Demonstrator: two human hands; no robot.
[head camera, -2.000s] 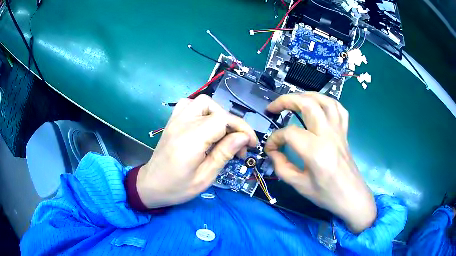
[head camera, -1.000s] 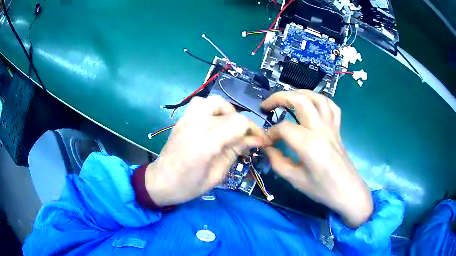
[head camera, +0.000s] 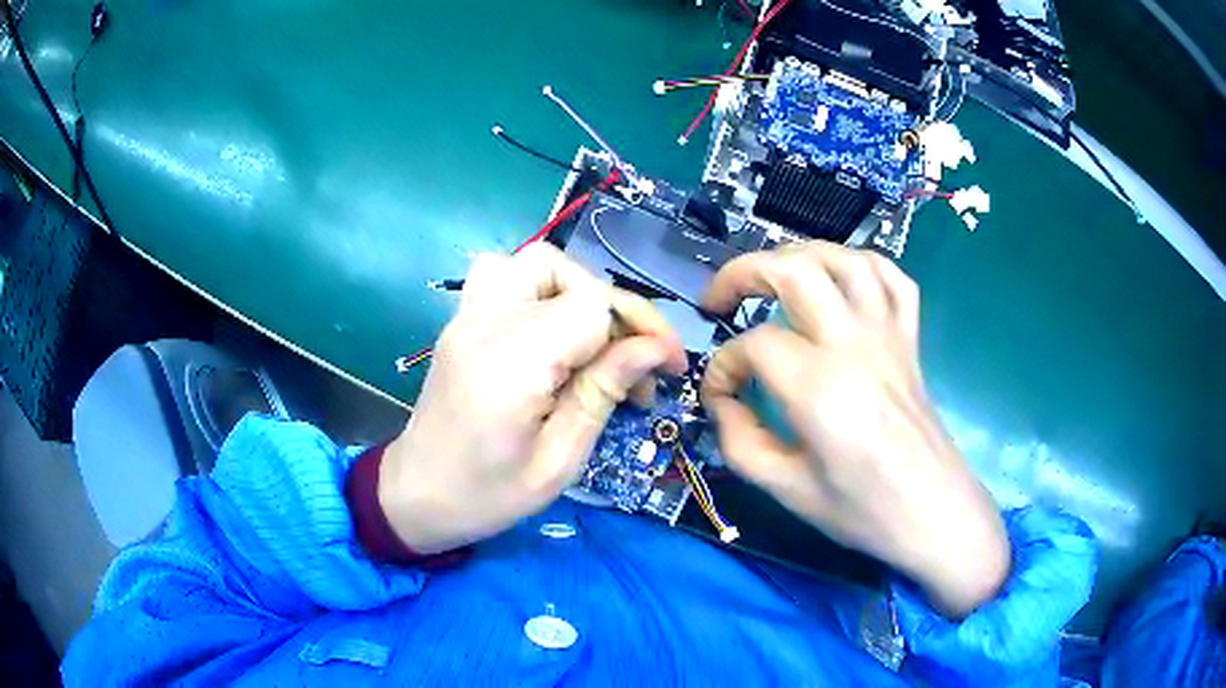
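Observation:
An open device unit with a grey metal cover plate (head camera: 672, 253) lies on the green mat under my hands. Its blue circuit board (head camera: 621, 450) shows near my smock, with a multicolour wire harness (head camera: 699, 495) ending in a white plug. A thin black cable (head camera: 641, 278) curves over the plate towards my fingers. My left hand (head camera: 518, 397) is over the board's left side, thumb and index finger pinched together; what they hold is too small to tell. My right hand (head camera: 847, 417) is on the right, fingers curled at the board's upper edge; its fingertips hide any cable end there.
A second open unit with a blue board (head camera: 840, 124) and black heat sink (head camera: 813, 199) lies just beyond. White scraps (head camera: 948, 145) lie beside it. A tray of black parts (head camera: 1015, 61) is at the top right. A blue sleeve (head camera: 1183, 612) shows at the lower right.
My left fingertips moved right to meet my right fingertips, then drew back left, uncovering the board. My right hand stayed nearly in place. The view shifted slightly.

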